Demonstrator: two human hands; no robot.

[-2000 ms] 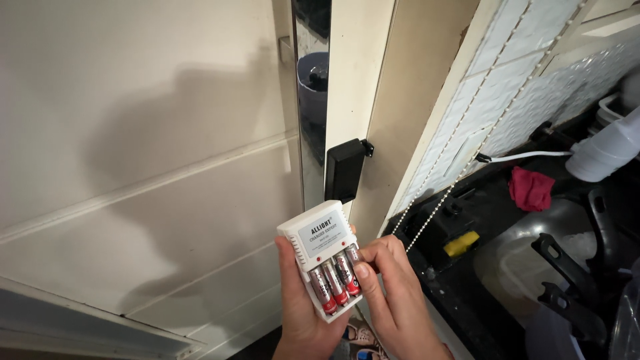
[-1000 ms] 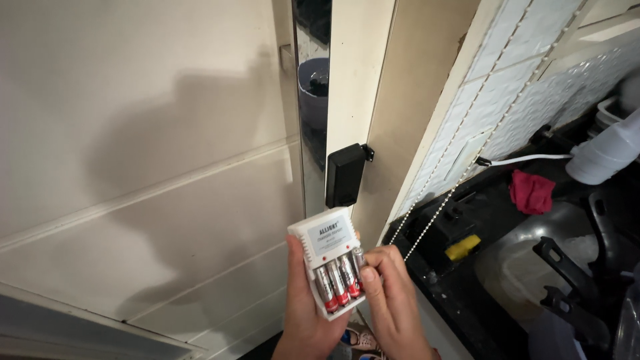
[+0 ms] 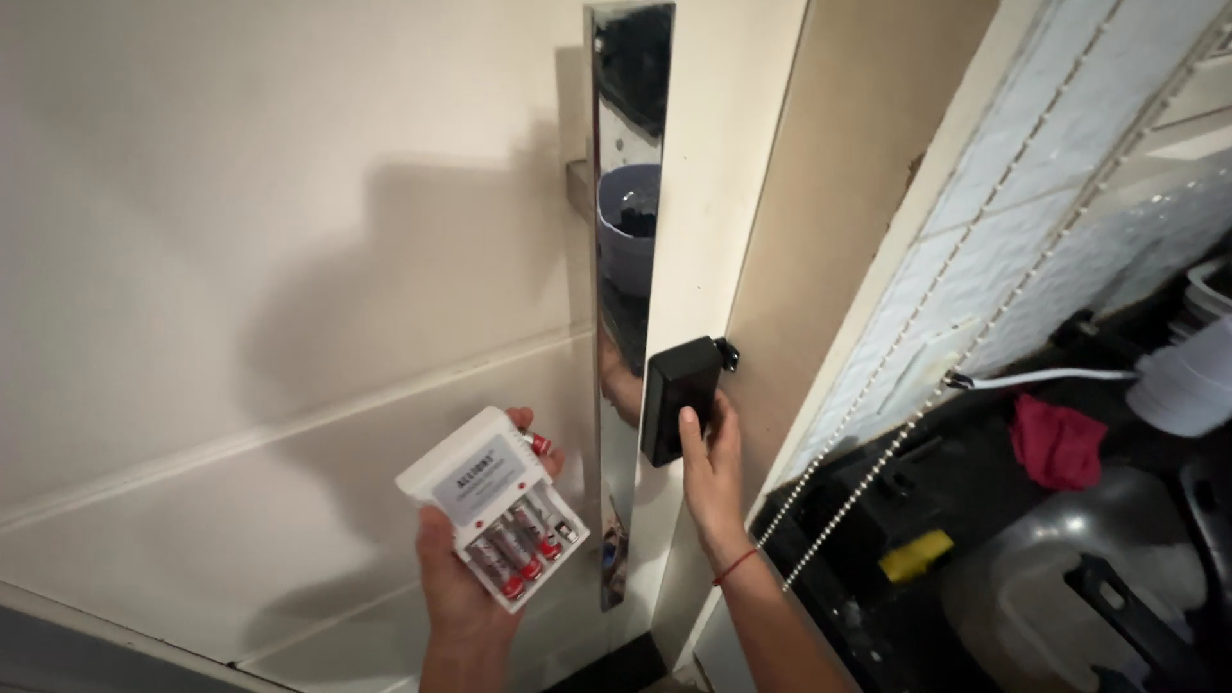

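Note:
A white battery charger [image 3: 496,500] with a grey label rests in my left hand [image 3: 452,587], thumb on its left edge. Three red and silver AA batteries [image 3: 515,551] lie in its bays, and the bay at the right end holds none. A loose battery [image 3: 536,443] shows between the fingers of my left hand behind the charger's top right edge. My right hand [image 3: 712,462], a red string at its wrist, has its thumb on the front of a black box [image 3: 679,399] and its fingers at the right side. The box is on the cream door frame beside a mirrored strip handle.
The mirrored handle [image 3: 630,318] runs down the cream door [image 3: 289,318]. Two beaded chains [image 3: 871,472] hang at the right, before white tiles. Beyond them are a sink [image 3: 1020,577] with black-handled cookware, a yellow sponge [image 3: 916,556], a red cloth [image 3: 1057,443] and white cups [image 3: 1189,380].
My right hand has left the charger and moved up to the black box. One battery has come out of the right-end bay. The charger, now in my left hand alone, has moved left and tilted.

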